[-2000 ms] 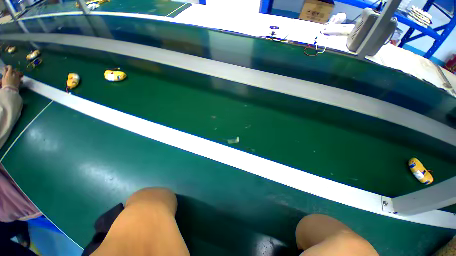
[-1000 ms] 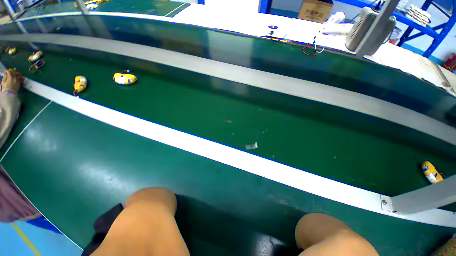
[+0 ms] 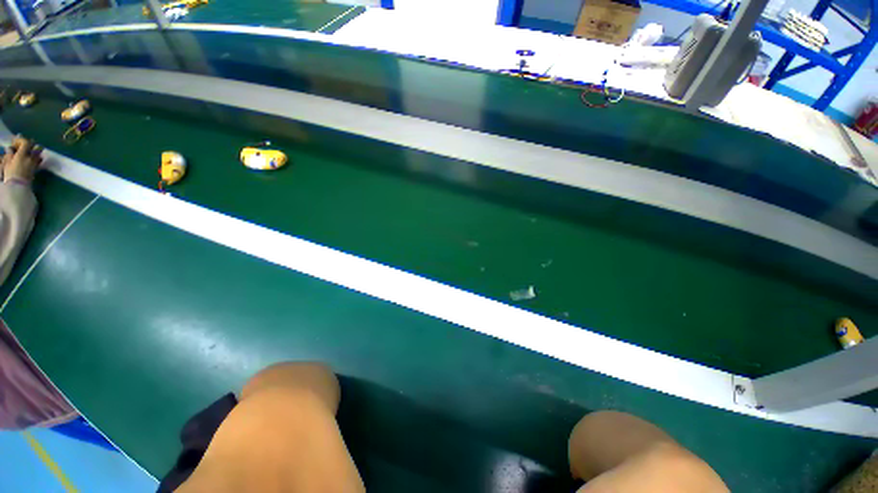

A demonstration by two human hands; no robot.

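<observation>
Neither my left hand nor my right hand shows. Two bare, rounded body parts, without visible fingers, rise from the bottom edge. Yellow-and-white car body shells lie on the green conveyor belt [image 3: 433,226]. One shell [image 3: 263,159] lies left of centre, with a dark strand beside it. Another shell [image 3: 172,168] lies closer to the white side rail [image 3: 385,279], with red at its lower end. A further shell [image 3: 847,333] lies at the far right, partly hidden behind a grey post [image 3: 818,377].
A neighbouring person's hand [image 3: 19,159] rests at the rail, far left. More yellow pieces [image 3: 74,111] lie on the belt behind it. The glossy green worktop [image 3: 154,289] is in front of the rail. A small pale scrap [image 3: 523,294] lies on the belt.
The shells and the pale scrap have moved right along the belt. The far-right shell has slid partly behind the post. The two body parts at the bottom have stayed still.
</observation>
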